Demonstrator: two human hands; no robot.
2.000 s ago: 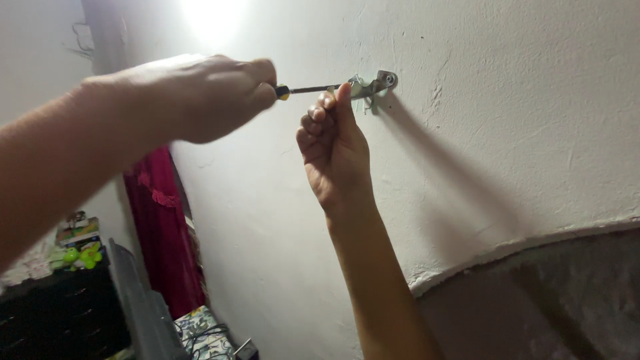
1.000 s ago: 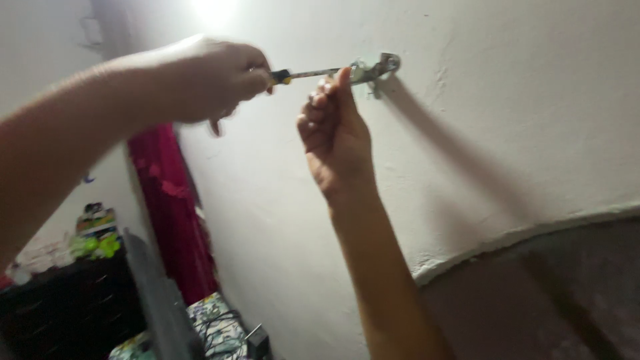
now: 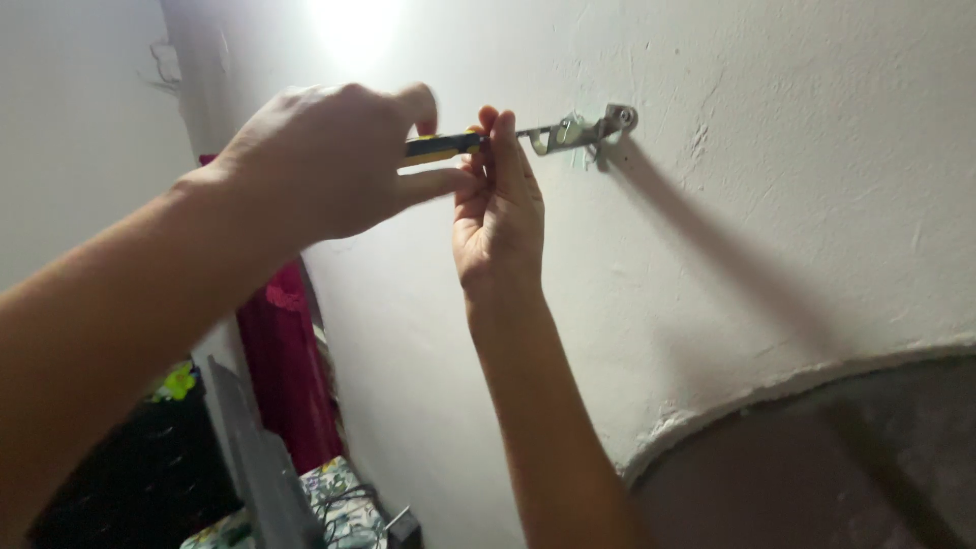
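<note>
A screwdriver with a yellow and black handle (image 3: 441, 149) lies roughly level, its shaft directed right at a metal bracket (image 3: 585, 134) mounted on the wall. My left hand (image 3: 335, 156), reaching in from the left, is around the back of the handle, which it hides; index finger and thumb stand a little off the handle. The thumb and fingertips of my right hand (image 3: 501, 191), raised from below with the palm toward me, pinch the screwdriver where the handle meets the shaft. The bracket has an open hook-like cradle and a round screw at its right end. Where the tip touches is unclear.
The pale plastered wall (image 3: 762, 198) carries a long shadow. A grey arched panel (image 3: 801, 465) with a rough edge is at lower right. At lower left are a magenta curtain (image 3: 286, 374), a black drawer unit (image 3: 152, 465), a floral cloth (image 3: 343, 499) and cables.
My right fingertips have moved left from the bracket to the front of the screwdriver handle. The fingers of my left hand have loosened around the handle.
</note>
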